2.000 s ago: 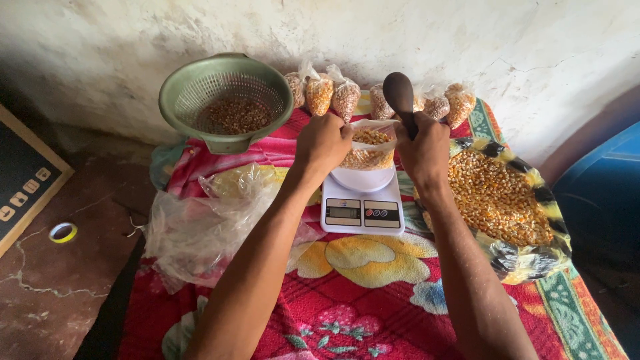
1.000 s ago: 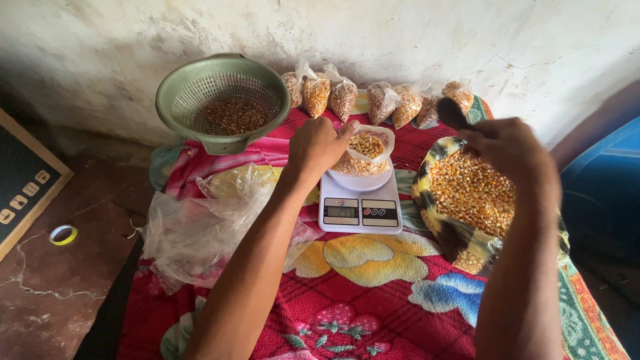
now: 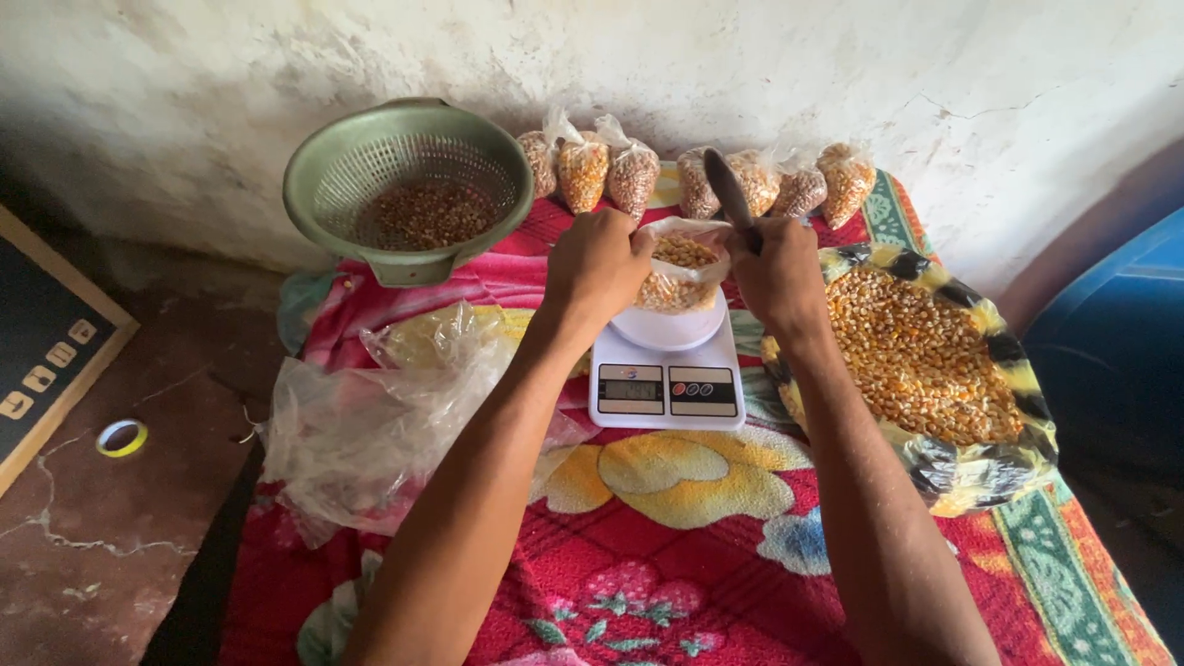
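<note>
A clear plastic bag of corn kernels (image 3: 680, 273) stands on the round platform of a white digital kitchen scale (image 3: 666, 370), whose display is lit. My left hand (image 3: 601, 264) grips the left edge of the bag's open mouth. In my right hand (image 3: 777, 273) is a dark spoon (image 3: 729, 190), its rounded end pointing up and to the left; the fingers are also at the bag's right edge. Right of my right forearm lies a wide basin of corn kernels (image 3: 916, 361) with a yellow and black patterned rim.
A green plastic colander (image 3: 407, 116) with brownish kernels stands at the back left. Several filled bags (image 3: 634, 176) line the wall. Loose clear plastic bags (image 3: 370, 435) lie left on the red floral cloth (image 3: 684, 573). A tape roll (image 3: 121, 437) is on the floor.
My right hand, over the corn basin one second ago, has moved left to the bag's edge with the spoon. My left hand has stayed at the bag.
</note>
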